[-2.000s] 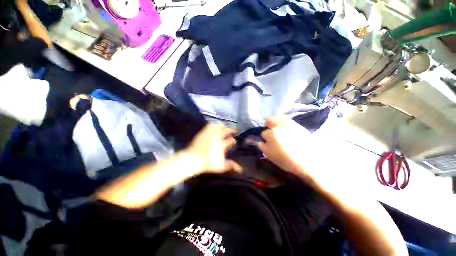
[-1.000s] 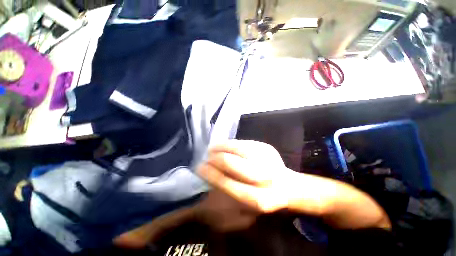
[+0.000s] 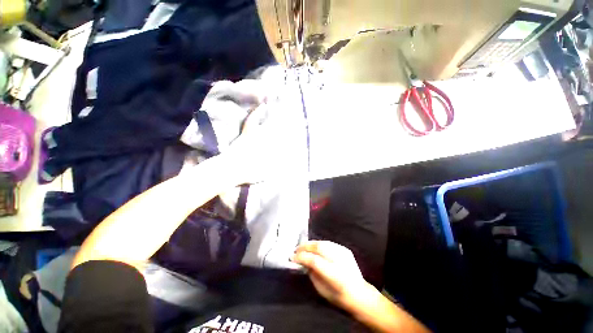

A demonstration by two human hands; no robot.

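A navy garment (image 3: 136,117) with light grey panels lies left of the needle and hangs over the table edge. Its grey panel (image 3: 276,218) runs from the presser foot (image 3: 296,62) down towards my lap, with a thin dark edge along its right side. My left hand (image 3: 237,156) lies on the cloth below the needle; it is overexposed and its fingers are unclear. My right hand (image 3: 325,263) pinches the lower right corner of the grey panel. Red-handled scissors (image 3: 426,109) lie on the table right of the needle.
The beige sewing machine (image 3: 383,39) crosses the top, with a control panel (image 3: 513,36) at its right end. A blue basket (image 3: 562,214) with dark cloth stands lower right. A purple device (image 3: 14,143) is at the far left. The white table edge (image 3: 455,155) runs across the middle.
The view has turned towards the machine. The grey panel now lies straighter below the needle. My left hand has moved up onto the cloth, and my right hand is lower, at the panel's corner.
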